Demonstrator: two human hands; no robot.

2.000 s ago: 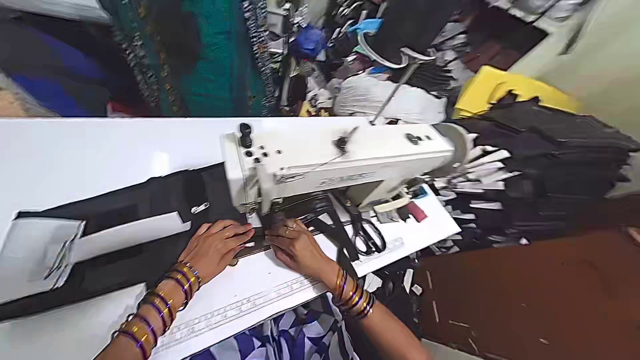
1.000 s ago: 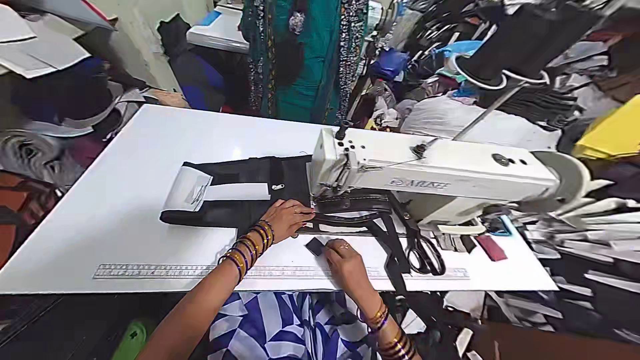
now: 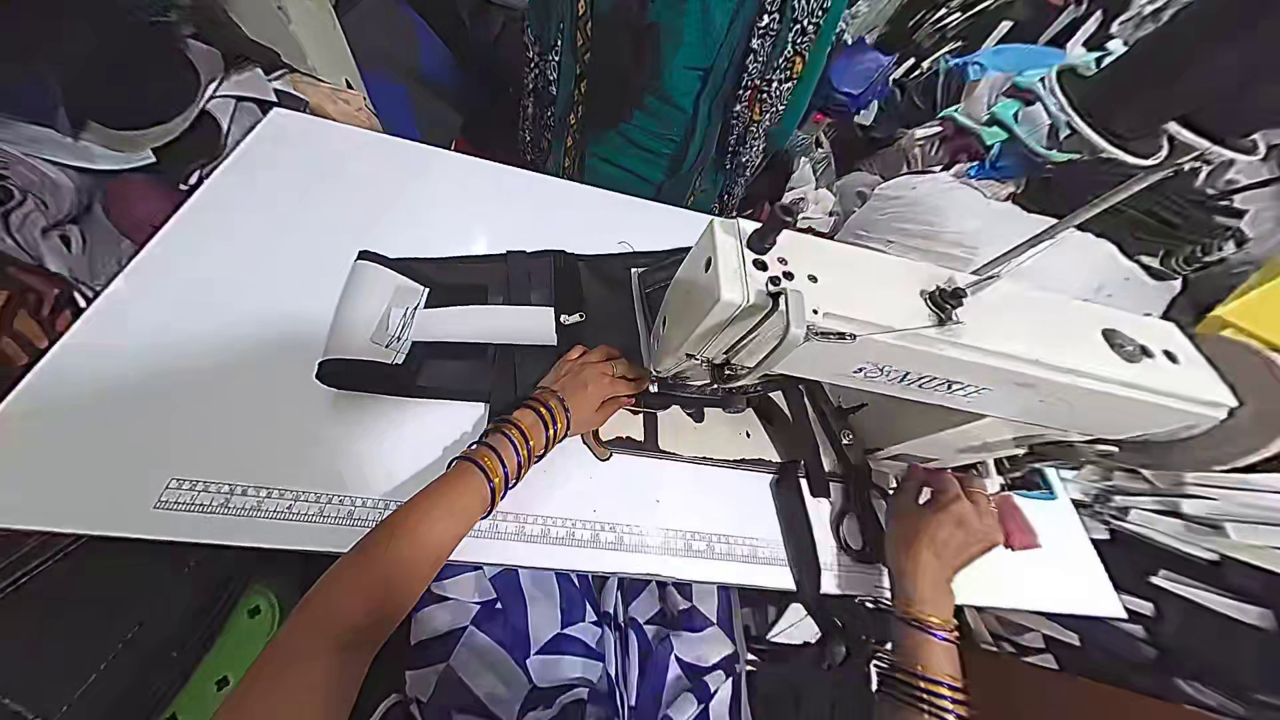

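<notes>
My left hand (image 3: 597, 388) presses on black fabric (image 3: 600, 285) just left of the needle area of a white sewing machine (image 3: 900, 360). A zipper pull (image 3: 572, 318) and a white strip (image 3: 485, 325) lie on that fabric, which stretches leftward over the white table. My right hand (image 3: 940, 520) is at the right of the table, fingers bent over small pieces beside a reddish piece (image 3: 1018, 522); whether it grips anything is unclear. Black-handled scissors (image 3: 855, 525) lie just left of it, near black straps (image 3: 797, 530).
A printed ruler scale (image 3: 480, 525) runs along the front of the white table (image 3: 250, 400). Teal patterned cloth (image 3: 655, 100) hangs behind it. Fabric heaps (image 3: 1000, 235) stand behind the machine, and cut strips (image 3: 1190, 510) lie at the right. A green object (image 3: 225, 650) is below the left front edge.
My right hand has moved right, from the front of the needle area to beside the scissors; the small dark piece it held a second ago no longer shows there. My left hand stays near the needle.
</notes>
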